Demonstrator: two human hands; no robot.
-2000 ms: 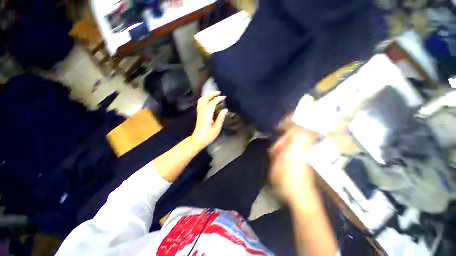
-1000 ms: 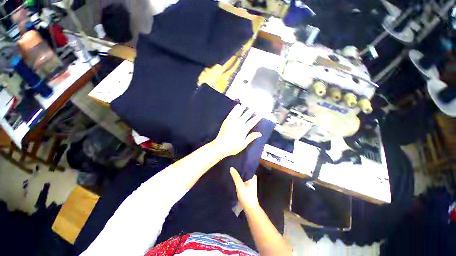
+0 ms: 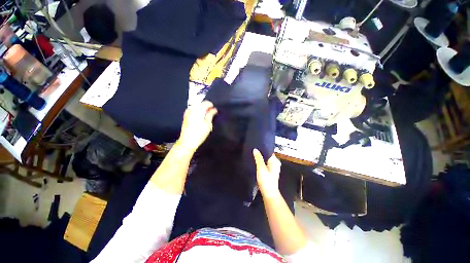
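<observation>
A dark navy cloth panel [image 3: 232, 128] hangs over the table's front edge, with its upper part on the metal plate left of the overlock machine's needle area. The off-white overlock machine [image 3: 330, 67] is marked JUKI. My left hand [image 3: 197, 123] grips the panel's left edge with bent fingers. My right hand [image 3: 268, 174] pinches the panel's right edge, below the machine's front left corner. The panel's right edge lies beside the presser foot area; whether it is under the foot I cannot tell. A stack of dark panels [image 3: 154, 77] lies to the left.
Tan card [image 3: 208, 67] shows beside the stack. Dark trimmings [image 3: 361, 138] lie on the table right of the machine. Thread cones stand far right. Another table [image 3: 44, 113] stands at far left. Dark cloth and a tan board [image 3: 85, 221] lie low left.
My left hand has moved left from near the needle area and now grips the panel's left edge. The panel is spread wider over the plate. My right hand still holds the cloth.
</observation>
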